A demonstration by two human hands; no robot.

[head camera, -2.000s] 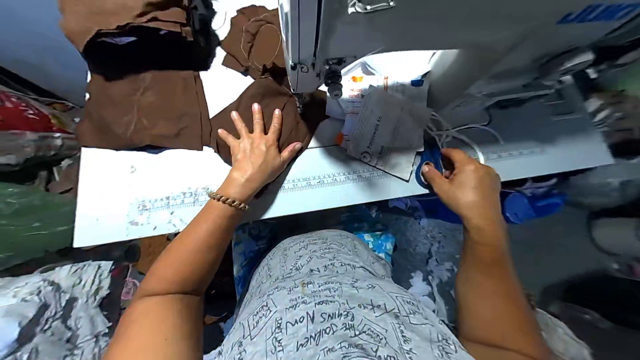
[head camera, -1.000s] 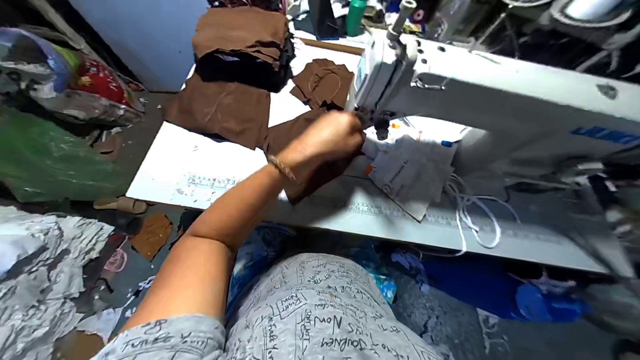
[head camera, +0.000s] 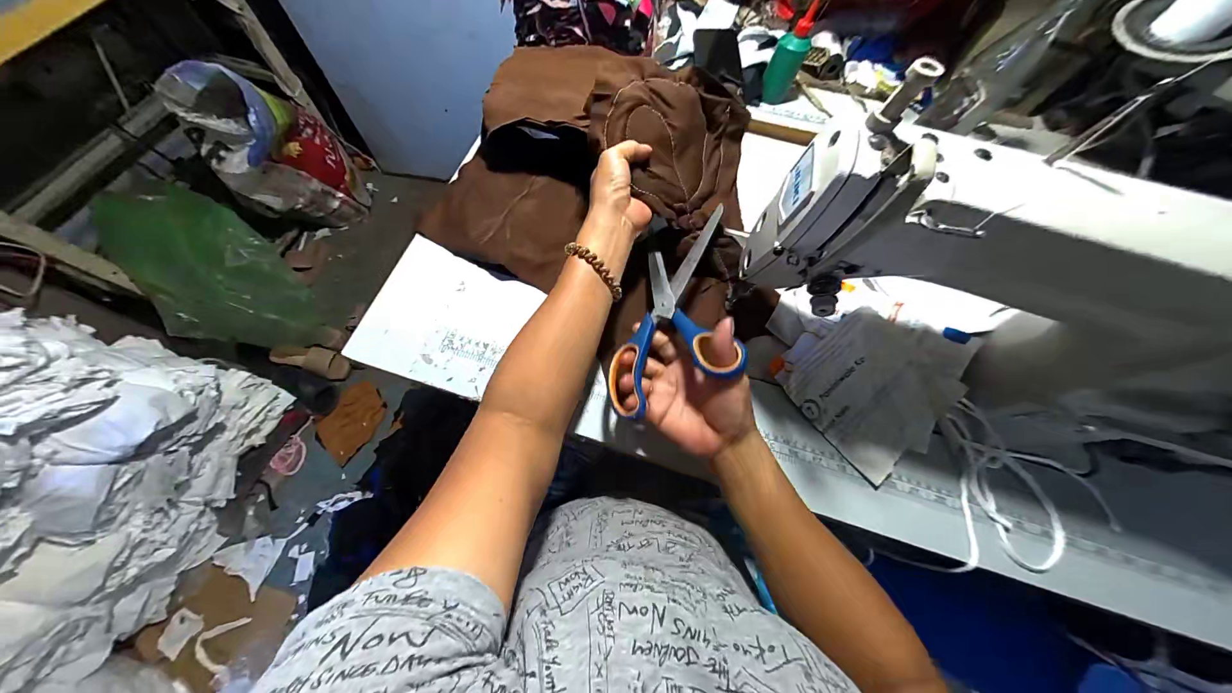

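My right hand (head camera: 698,390) grips blue-and-orange-handled scissors (head camera: 664,310) by the finger loops, palm turned up. The blades stand apart and point at the brown fabric (head camera: 664,144), which has curved pale stitching. My left hand (head camera: 618,188) holds part of this fabric; its fingertips are partly hidden in the folds. More brown fabric (head camera: 496,217) lies beneath and to the left, with a black piece between the layers. The head of a white sewing machine (head camera: 818,192) is just right of the fabric.
Paper pattern pieces (head camera: 871,385) and looped white cord (head camera: 1006,500) lie on the white sewing table (head camera: 462,318) to the right. A green bottle (head camera: 787,67) stands behind the machine. White cloth scraps (head camera: 115,481) are heaped on the floor at left.
The scissors are now open in my right hand over the fabric; two seconds ago that hand was by the table's right part. My left hand has lifted a stitched brown piece. The view has swung left.
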